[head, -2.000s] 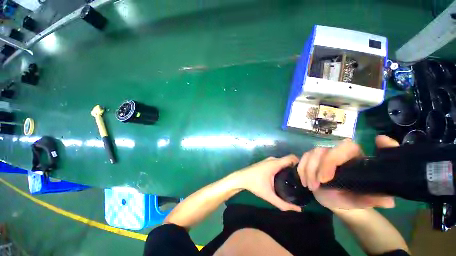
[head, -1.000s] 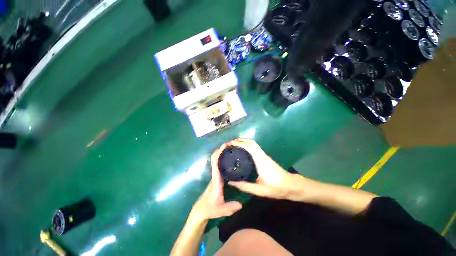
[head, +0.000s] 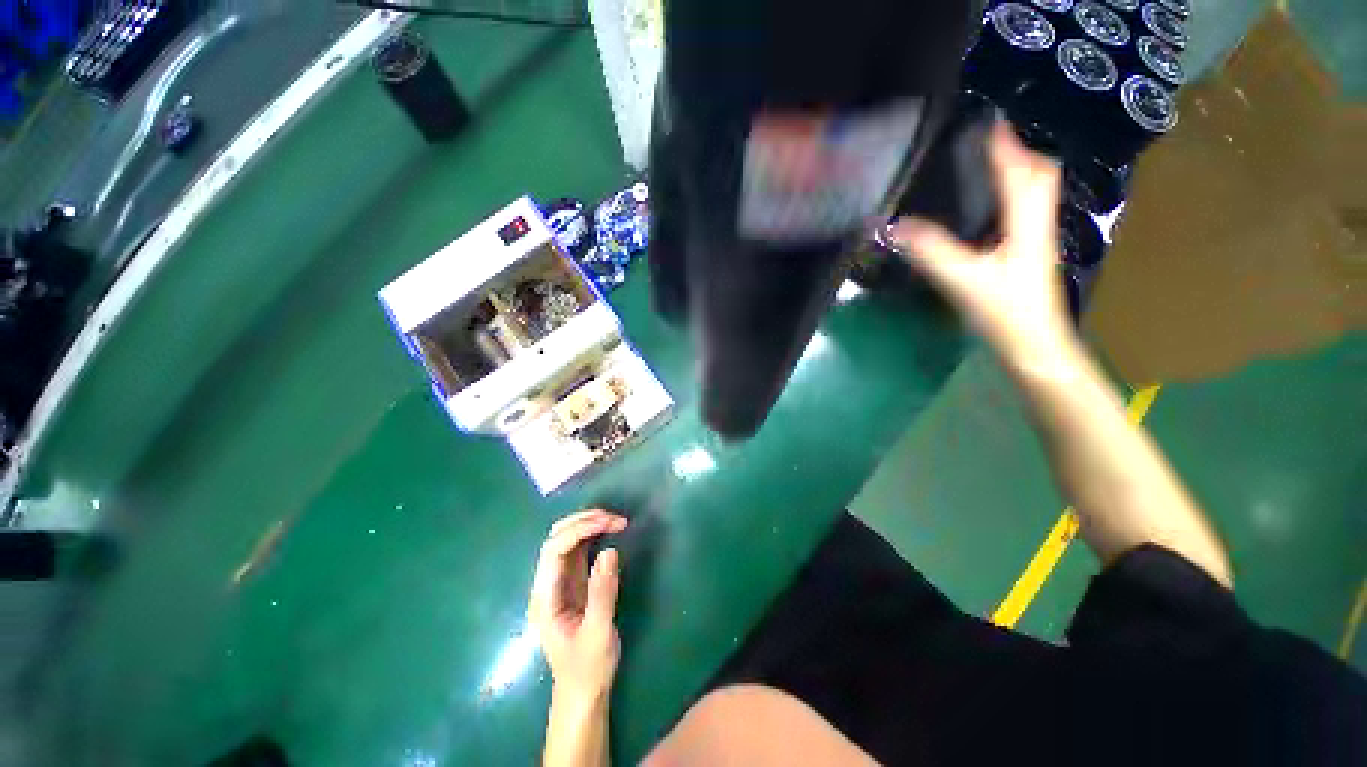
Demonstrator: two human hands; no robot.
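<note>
My left hand (head: 577, 599) is over the green bench, below the screw feeder. It is empty, with its fingers curved and the thumb apart. My right hand (head: 997, 262) is at the right, beside the black tray. Its thumb and fingers are around a dark, blurred black housing (head: 954, 183), partly hidden by the tool. The large black electric screwdriver (head: 735, 322) hangs close to the camera, tip down, with no hand on it. The white and blue screw feeder (head: 495, 405) stands on the bench left of it, with screws in its open bin.
The black blister tray (head: 1034, 98) holds round parts with silvery rings at the upper right. Parts in blue-and-silver wrapping (head: 618, 232) lie behind the feeder. A black cylinder (head: 423, 93) is at the upper left. Brown cardboard (head: 1229, 225) is at the right.
My hands have parted. The right has moved up and right with a black housing; the left is empty. The screwdriver now hangs in the middle foreground. The view has shifted.
</note>
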